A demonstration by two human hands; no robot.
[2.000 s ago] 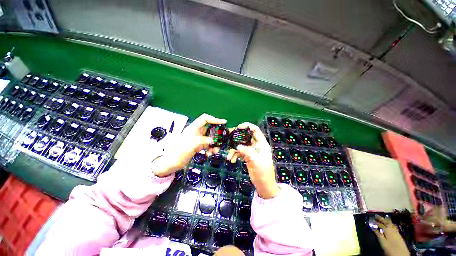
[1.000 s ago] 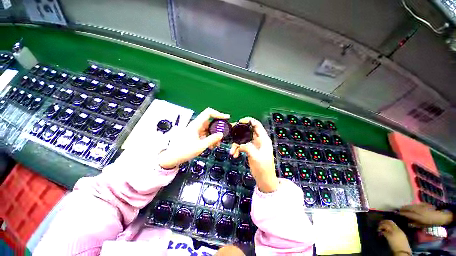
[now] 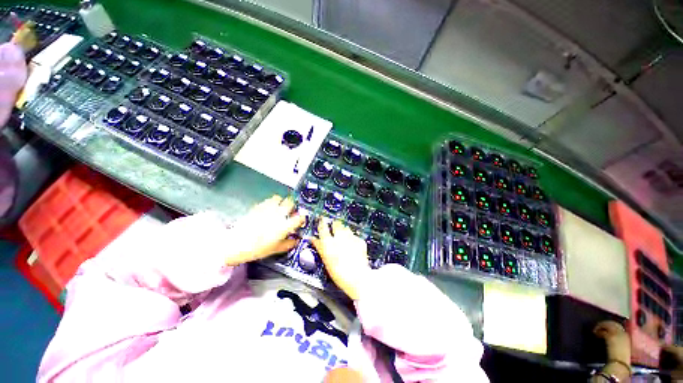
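Note:
The centre blister tray (image 3: 424,224) lies in front of me, with round black watch bodies (image 3: 357,212) in its pockets. My left hand (image 3: 271,228) is at the tray's near left part, fingertips down at the pockets. My right hand (image 3: 341,250) is just right of it, fingers reaching down over the tray. The fingers cover what is beneath them, so I cannot tell if either hand grips a unit. A pale-faced unit (image 3: 308,258) shows between the hands.
Left blister trays (image 3: 213,176) hold dark units. A white sheet (image 3: 271,166) carries one black unit. The right blister tray (image 3: 562,278) has units with red and green lights. A yellow pad (image 3: 515,318), a beige board (image 3: 595,258), an orange crate (image 3: 75,224) and neighbours' hands also show.
Both hands have come down from holding up two watch bodies to the centre tray. The view has shifted, showing more of the left side, where a neighbour's hand and pink sleeve now appear.

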